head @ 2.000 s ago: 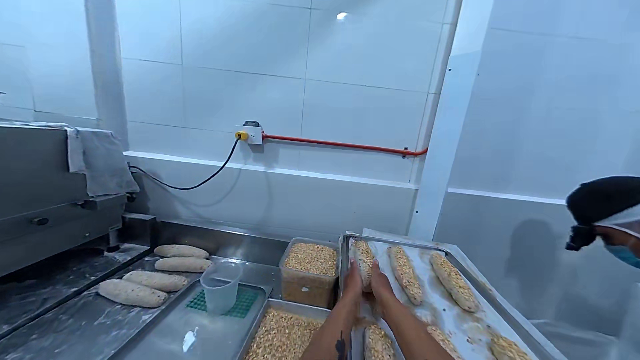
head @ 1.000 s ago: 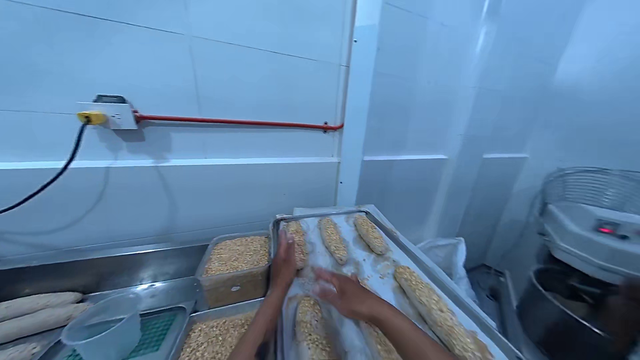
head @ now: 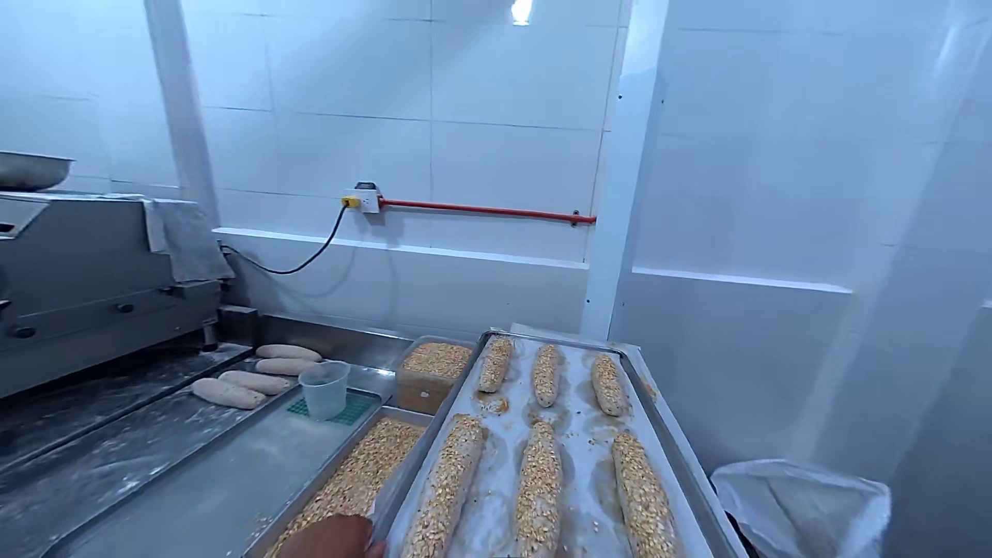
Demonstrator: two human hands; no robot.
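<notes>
My left hand (head: 333, 536) shows at the bottom edge, fingers bent, over the near part of an oat-filled metal tray (head: 415, 417) and against the left side of a baking tray (head: 663, 411) lined with parchment paper. Whether it grips the paper or rim is not clear. My right hand is out of view. On the baking tray lie two rows of oat-coated dough loaves, among them a long one (head: 539, 488) at front middle and shorter ones (head: 546, 376) behind. Several plain dough loaves (head: 256, 381) rest on the steel table at left.
A square plastic tub of oats (head: 425, 391) stands behind the oat tray. A clear plastic cup (head: 325, 390) sits on a green mesh mat (head: 353, 411) in a metal tray. A grey machine (head: 93, 271) with a draped cloth is at left; a white plastic bag (head: 806, 504) is at lower right.
Both hands were over the loaves on the baking tray; the left is now at its left side and the right has left the view. The view has swung right and back left.
</notes>
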